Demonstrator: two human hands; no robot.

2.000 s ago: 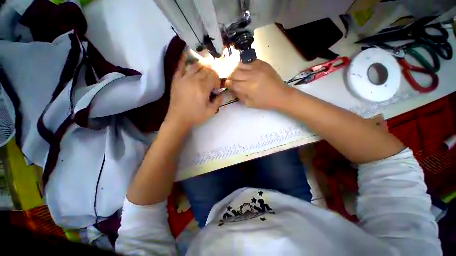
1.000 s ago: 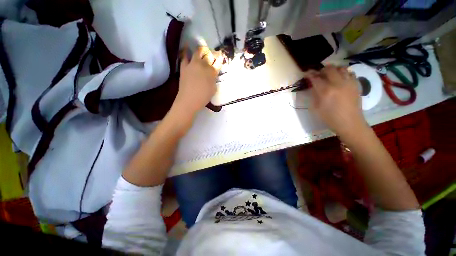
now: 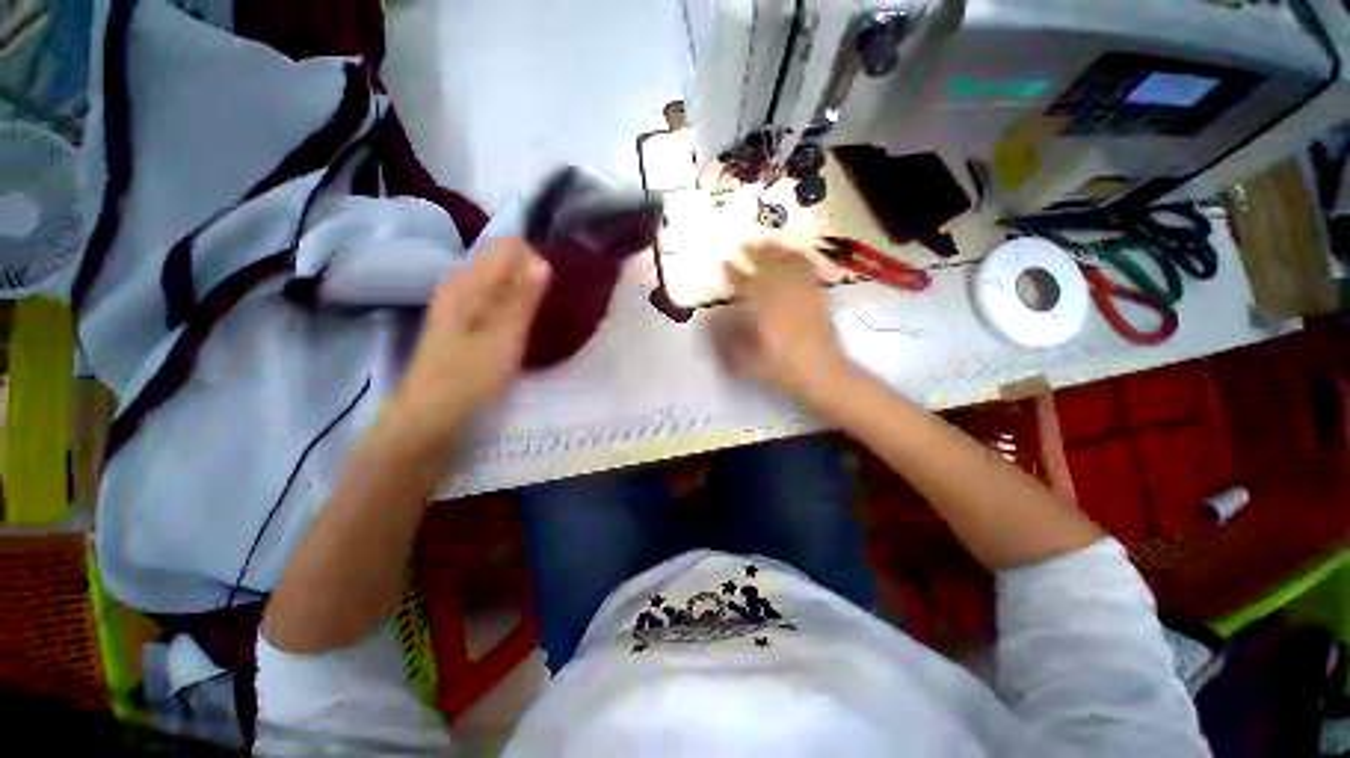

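Note:
A pale grey garment (image 3: 222, 430) with dark maroon strips lies heaped at the left of the white table. My left hand (image 3: 481, 333), blurred, is at a maroon end (image 3: 575, 304) of the garment, left of the needle; the fingers seem to hold its edge, but blur hides the grip. My right hand (image 3: 777, 311), also blurred, is just in front of the lit needle area (image 3: 763, 175); whether it holds anything cannot be told. Red-handled snips (image 3: 877, 264) lie right of the needle.
The white sewing machine (image 3: 992, 89) stands at the back. A white tape roll (image 3: 1032, 290), red-handled scissors (image 3: 1133, 304) and a dark flat piece (image 3: 906, 193) lie at the right. A white fan (image 3: 33, 208) is at the far left. Red baskets (image 3: 1170, 430) are below the table.
My left hand has moved left, away from the needle, with the maroon end beside it. My right hand has moved left from beside the tape roll, and the snips now lie uncovered on the table.

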